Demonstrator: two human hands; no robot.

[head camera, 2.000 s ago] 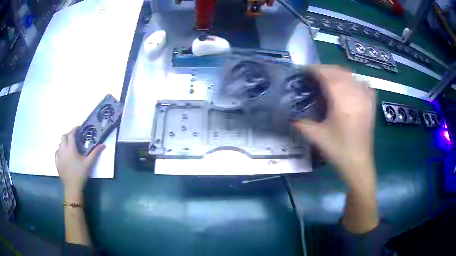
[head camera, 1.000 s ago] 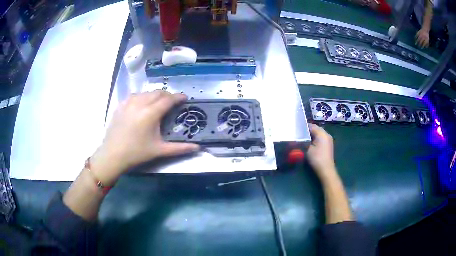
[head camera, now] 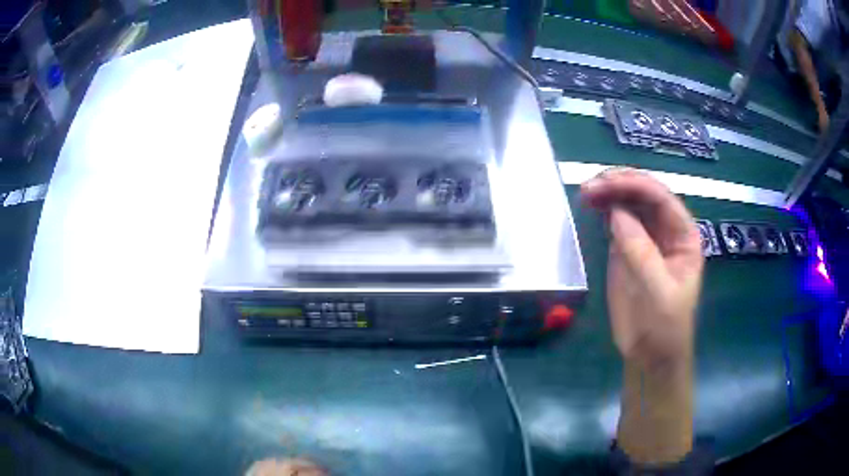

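A black three-fan unit (head camera: 372,191) lies in the fixture on the silver-topped machine (head camera: 549,228), blurred, with all three round openings showing. My right hand (head camera: 656,270) is raised to the right of the machine, with its fingers curved and nothing seen in it. It covers part of the row of waiting fan units (head camera: 745,238). My left hand (head camera: 284,467) shows only as a small piece at the bottom edge; its fingers cannot be made out.
The front strip has a control panel (head camera: 303,314) and a red button (head camera: 559,317). A white sheet (head camera: 130,195) lies left. A thin pale stick (head camera: 451,361) and grey cable (head camera: 515,409) are in front. A larger three-ring piece (head camera: 663,127) lies right rear; a person's arm (head camera: 812,84) shows behind.
My left hand has left the fan unit and dropped to the bottom edge. My right hand has risen from beside the red button. The loaded fixture has moved back, uncovering the control panel.
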